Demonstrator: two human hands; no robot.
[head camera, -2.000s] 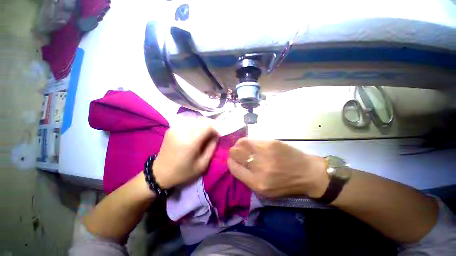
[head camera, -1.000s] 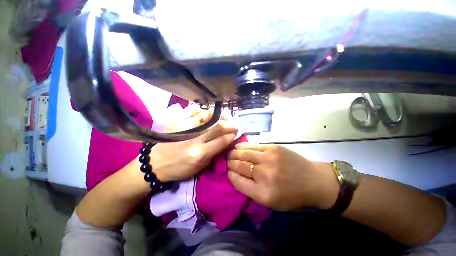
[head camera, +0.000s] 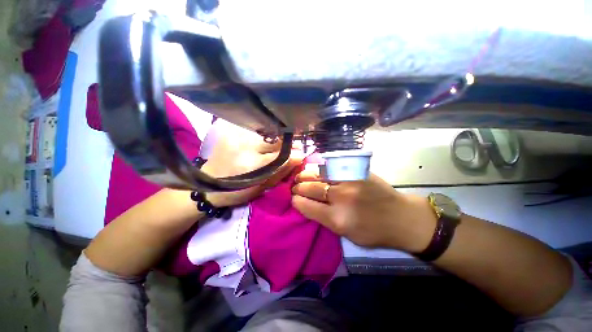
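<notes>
The magenta garment piece (head camera: 285, 243) lies under both hands and hangs over the table's front edge. Its pale lilac panel (head camera: 224, 243) is joined to it below my left wrist. My left hand (head camera: 243, 162) is on the cloth beside the needle area, partly hidden behind the dark curved guard (head camera: 136, 117). My right hand (head camera: 354, 211) pinches the magenta cloth just right of it, under the spring and white cap (head camera: 347, 165). The needle and presser foot are hidden by the hands and guard.
The sewing machine arm (head camera: 415, 52) spans the top of the view. Silver scissors (head camera: 470, 149) lie on the bed at right. The white table (head camera: 81, 162) extends left, with a blue strip (head camera: 65, 117) and a control panel at its edge. More magenta cloth (head camera: 49, 61) is at the upper left.
The head view has come closer to the machine. My left hand has moved in behind the guard, toward the needle area. My right hand stays on the cloth, and the lilac edge has shifted left.
</notes>
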